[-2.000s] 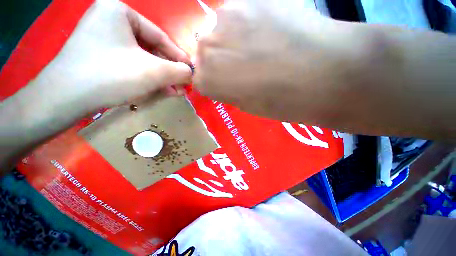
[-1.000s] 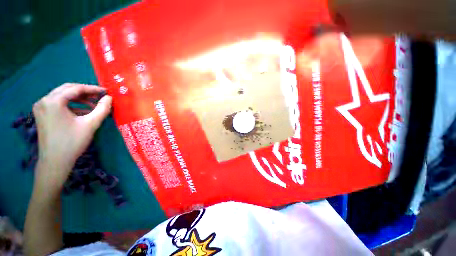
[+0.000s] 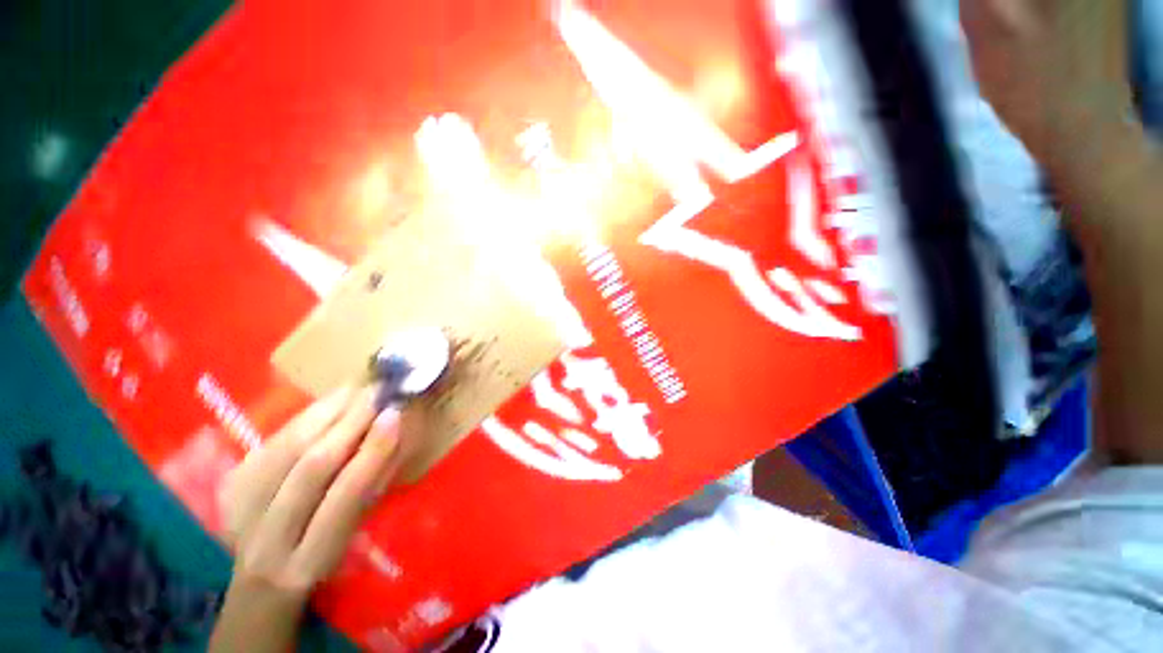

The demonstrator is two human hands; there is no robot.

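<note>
My left hand [image 3: 300, 498] pinches a small black moulded part [image 3: 390, 370] between its fingertips. The part is at the left edge of the white spot [image 3: 418, 357] and partly covers it. The spot sits on the tan cardboard patch [image 3: 497, 364], which has a small dark mark near its upper left and brown specks around the spot. The patch is on the red printed carton panel [image 3: 714, 408]. My right hand [image 3: 1039, 64] is blurred and cut off by the top edge at the upper right, over the parts tray; its fingers and any held part cannot be made out.
A pile of black parts [image 3: 96, 561] lies on the green surface [image 3: 77, 408] at the lower left. The black-rimmed parts tray [image 3: 937, 230] is at the right, with a white plastic bag [image 3: 1008, 179] and black pieces. A blue bin [image 3: 855, 466] shows beside it. Strong glare covers the panel's middle.
My left hand has moved from the panel's left edge to the white spot, with a black part in its fingertips. My right arm has shifted to the right side. The view has turned.
</note>
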